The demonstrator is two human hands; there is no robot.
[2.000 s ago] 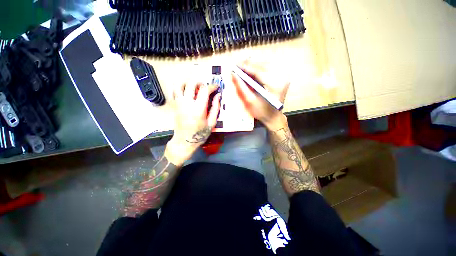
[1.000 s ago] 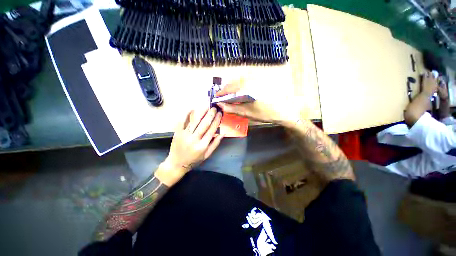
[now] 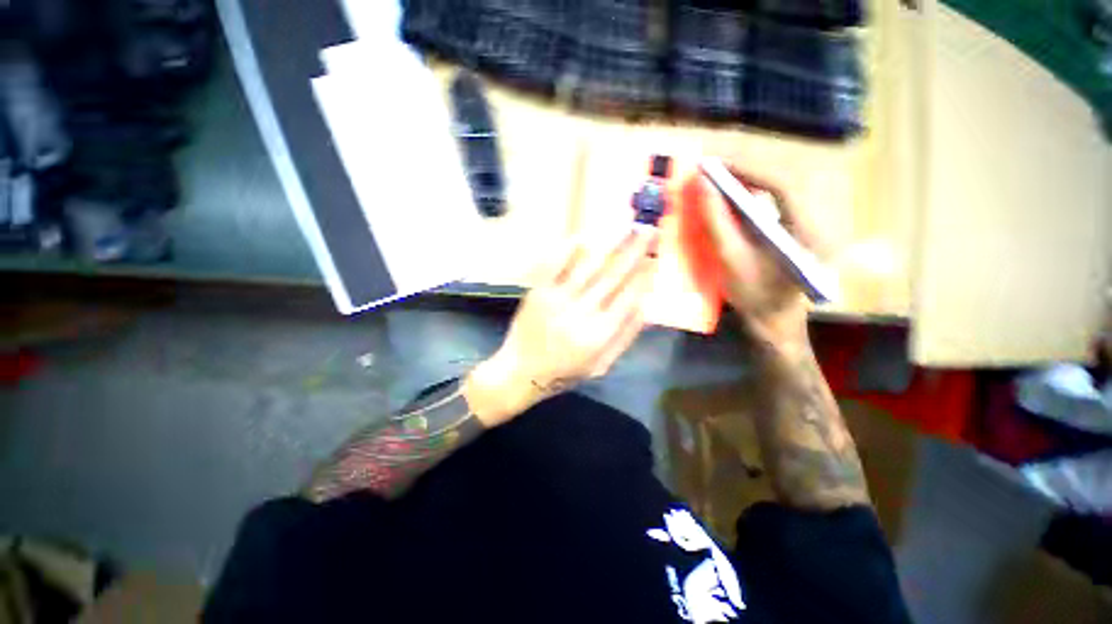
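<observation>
My right hand (image 3: 759,250) holds a slim white hand tool (image 3: 766,232), slanted up and to the left, at the right side of the red-and-white fixture (image 3: 680,307). My left hand (image 3: 583,307) lies flat at the fixture's left, its fingertips at a small dark part (image 3: 649,202) on it. Whether the fingers grip the part or only press it cannot be told. A black square (image 3: 660,166) shows at the fixture's top. A small stack of black housings (image 3: 478,146) stands to the left. The picture is blurred.
Tight rows of black housings (image 3: 634,55) lie at the back of the cardboard (image 3: 888,219). A black-and-white sheet (image 3: 354,262) lies at left, and a dark heap of housings (image 3: 92,134) beyond it. Another cardboard sheet (image 3: 994,244) is at right. A cardboard box (image 3: 707,445) is below the bench.
My right hand with the white tool has moved away from the small part to the fixture's right side. My left hand stays at the part. The view has shifted, and the other person's hands are out of view.
</observation>
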